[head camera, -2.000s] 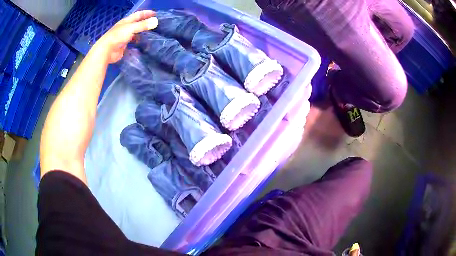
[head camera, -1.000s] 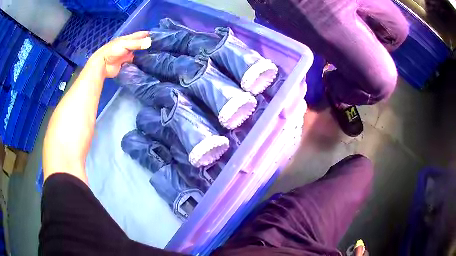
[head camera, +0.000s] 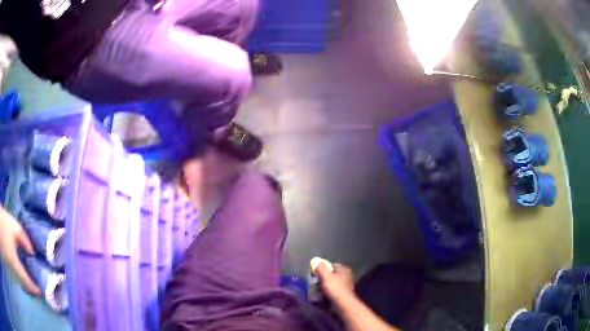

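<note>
Several blue shells with white rings (head camera: 40, 194) lie in a row in the blue crate (head camera: 87, 233) at the left, ring ends toward the crate's near wall. My left hand (head camera: 14, 252) is at the left edge, cut off by it, with fingers apart beside the lower shells; whether it touches them is unclear. My right hand (head camera: 335, 281) is low in the middle beside my leg, small and blurred, with a yellow-white cover at a fingertip. Whether it holds anything cannot be told.
A curved tan bench (head camera: 517, 249) on the right bears blue shells (head camera: 534, 187) beside a green surface. A blue bin (head camera: 420, 194) with dark contents stands against it. A seated person's legs (head camera: 162, 71) are at upper left. A bright lamp glares at the top.
The view has swung right, bringing in the bench and bin; the crate now lies at the left edge. My left hand's fingers are now near the crate's lower shells. More of my right hand shows.
</note>
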